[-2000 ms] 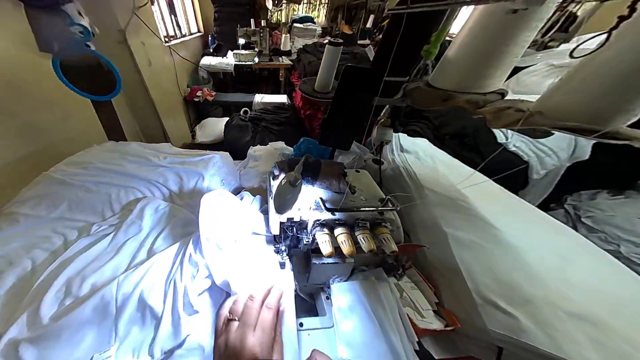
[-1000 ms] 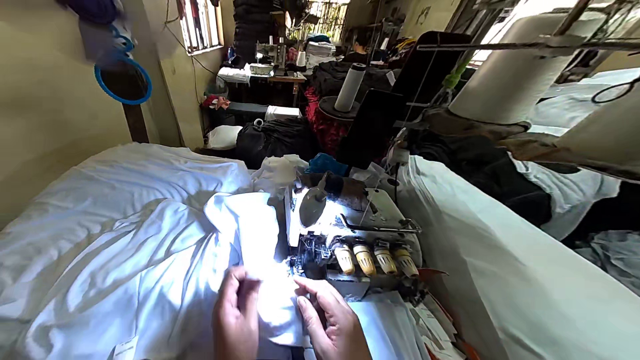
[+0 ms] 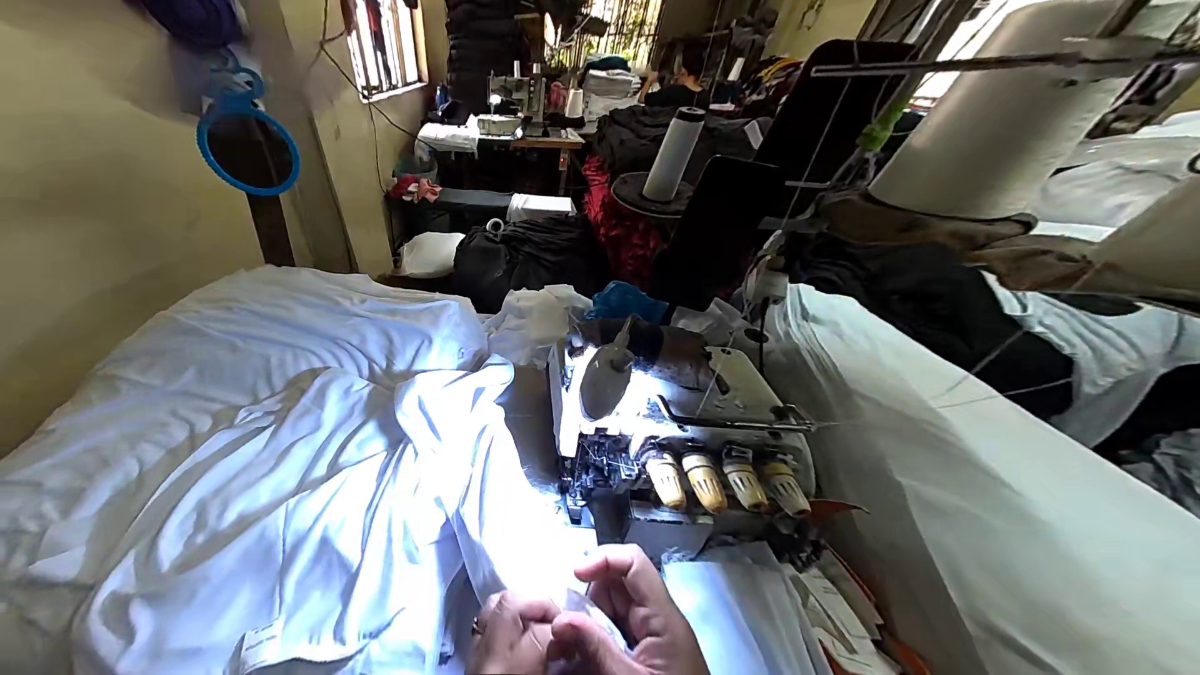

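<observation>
Low in the view, just in front of an overlock sewing machine (image 3: 694, 422), my two hands are close together. My left hand (image 3: 511, 633), with a ring on one finger, pinches the edge of white fabric (image 3: 309, 469). My right hand (image 3: 642, 614) grips the same edge between thumb and fingers, to the right of the left hand. The machine's lamp (image 3: 607, 382) lights the cloth strongly, washing out its detail near the needle area. Several yellowish tension dials (image 3: 705, 483) line the machine's front. The cloth spreads from my hands across the left of the table.
Folded white pieces (image 3: 727, 609) lie right of my hands. A long white cloth (image 3: 994, 487) slopes along the right side. Large thread cones (image 3: 994, 112) stand at the upper right. A blue hoop (image 3: 247, 150) hangs at the left wall. Farther back, a person (image 3: 686, 82) is partly visible.
Two seconds ago my left hand lay flat on the cloth by the machine; now both hands hold the fabric edge. Since one second ago, they have come closer together and lower in the view.
</observation>
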